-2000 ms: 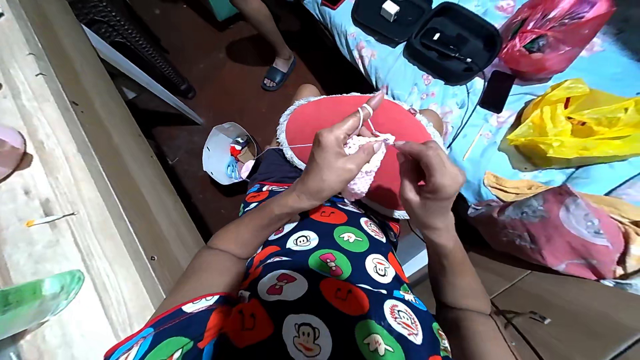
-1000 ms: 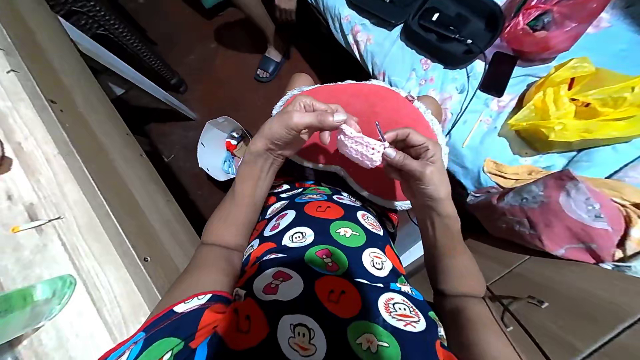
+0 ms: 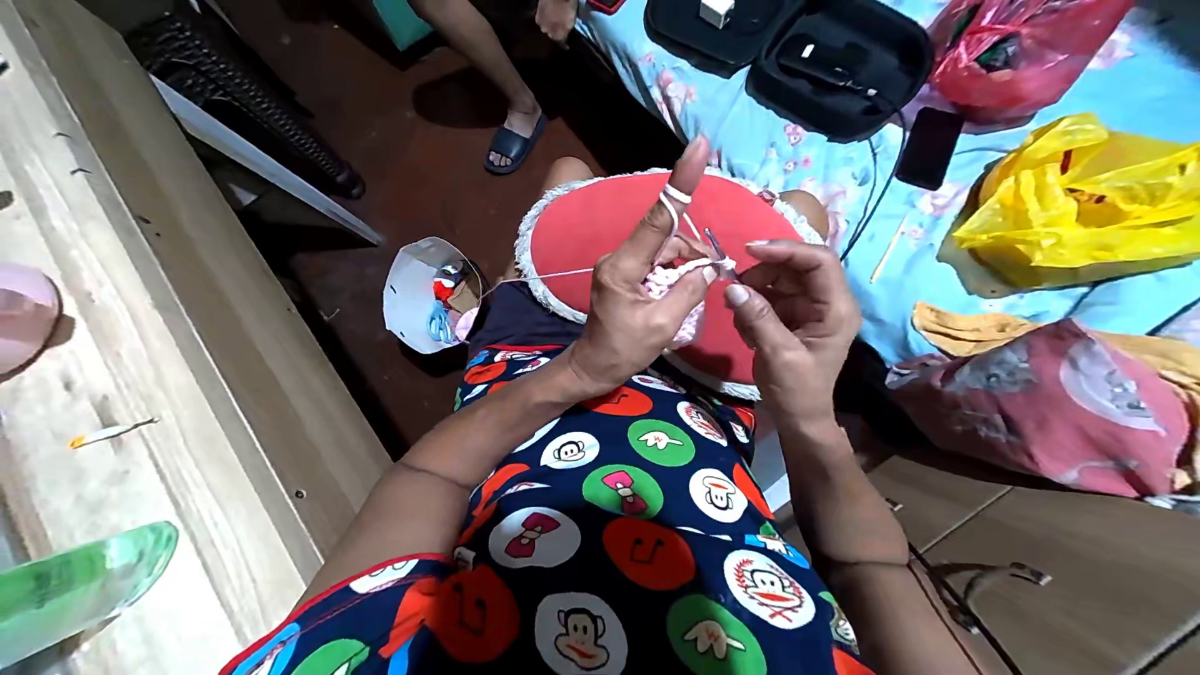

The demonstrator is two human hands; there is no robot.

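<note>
My left hand pinches a small pale pink crocheted piece, partly hidden behind its fingers. Yarn loops round the raised left index finger, and a strand runs left toward a white container with yarn and small items inside. My right hand is at the worked edge, thumb and fingers around a thin crochet hook, whose tip points up beside the stitches. Beneath both hands a red oval cushion with a white fringe lies on my lap.
At right, a floral-sheeted bed bears a black case, a phone, a yellow plastic bag, a red bag and a pink cloth bundle. A wooden surface runs along the left. Another person's sandalled foot is ahead.
One second ago both hands held the pink piece up flat, with the left index finger lowered. Now that finger is raised with yarn around it, and the hands are closer together.
</note>
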